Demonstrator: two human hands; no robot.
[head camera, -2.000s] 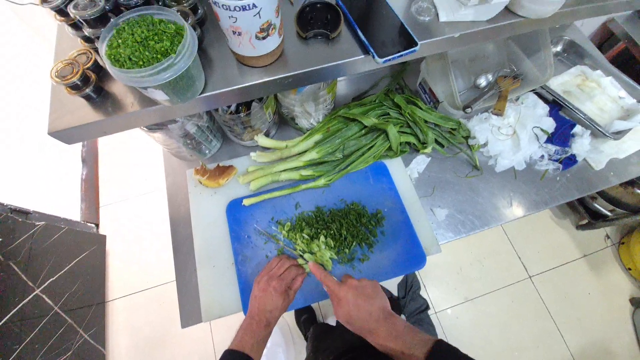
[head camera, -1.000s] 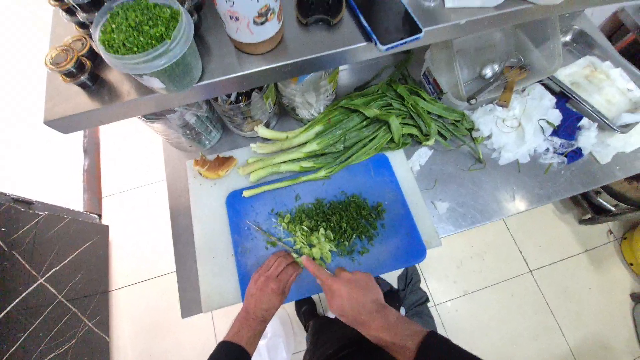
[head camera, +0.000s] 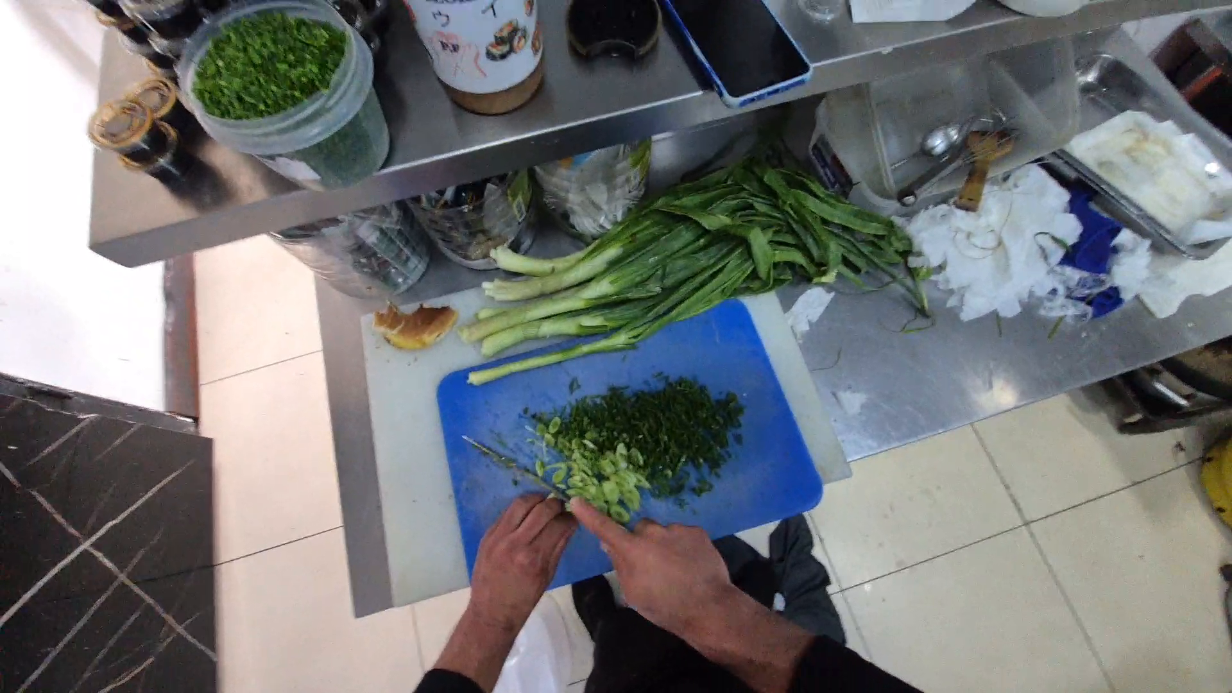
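Note:
My right hand (head camera: 664, 568) is closed around a knife (head camera: 510, 466), its handle hidden in the fist and its blade pointing to the upper left over a blue cutting board (head camera: 770, 472). Against the blade, my left hand (head camera: 521, 549) has its fingers bent together on the board; what lies under them is mostly hidden, seemingly a green onion end. Pale sliced green onion (head camera: 597, 474) lies right by the blade, beside a pile of dark chopped greens (head camera: 679, 423). Long whole green onions (head camera: 674, 250) rest across the board's far edge.
A white board (head camera: 414, 500) lies beneath the blue one, with a browned bread piece (head camera: 416, 327) on it. The steel shelf (head camera: 404, 192) above holds a tub of chopped greens (head camera: 279, 106) and a phone (head camera: 741, 48). Crumpled white paper (head camera: 996, 241) lies at right.
The pale sliced pile beside the knife looks a little larger than two seconds ago. Both hands remain at the board's near edge, with the knife still in the right one.

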